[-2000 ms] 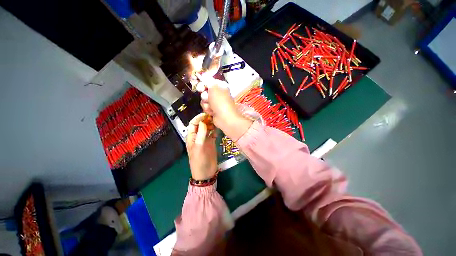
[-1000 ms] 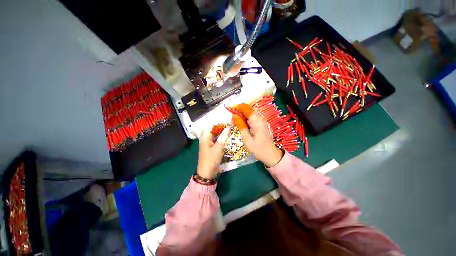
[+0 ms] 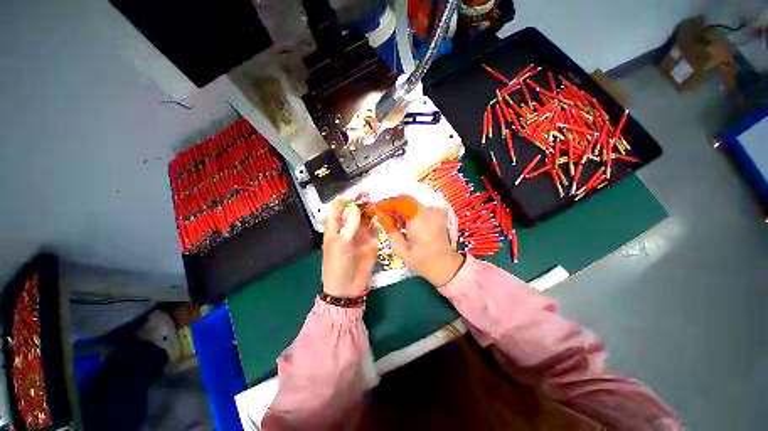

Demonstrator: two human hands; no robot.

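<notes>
My left hand and my right hand meet at the fingertips just in front of the crimping machine. Orange finger cots cover fingertips of my right hand, which pinches a small red lead, mostly hidden. Whether my left fingertips hold a tiny part is too small to tell. Gold terminals lie between and below my hands, partly covered. Loose red leads lie in a heap right of my right hand. The gooseneck lamp lights the die area.
The right black tray holds scattered red leads with gold ends. The left black tray holds red leads in dense rows. Both flank the green mat, which has a white front edge. Another container of leads stands at lower left.
Both hands have come back from the lit die area to the front of the machine. Since a second ago, my right hand has moved left and the fingertips have come together.
</notes>
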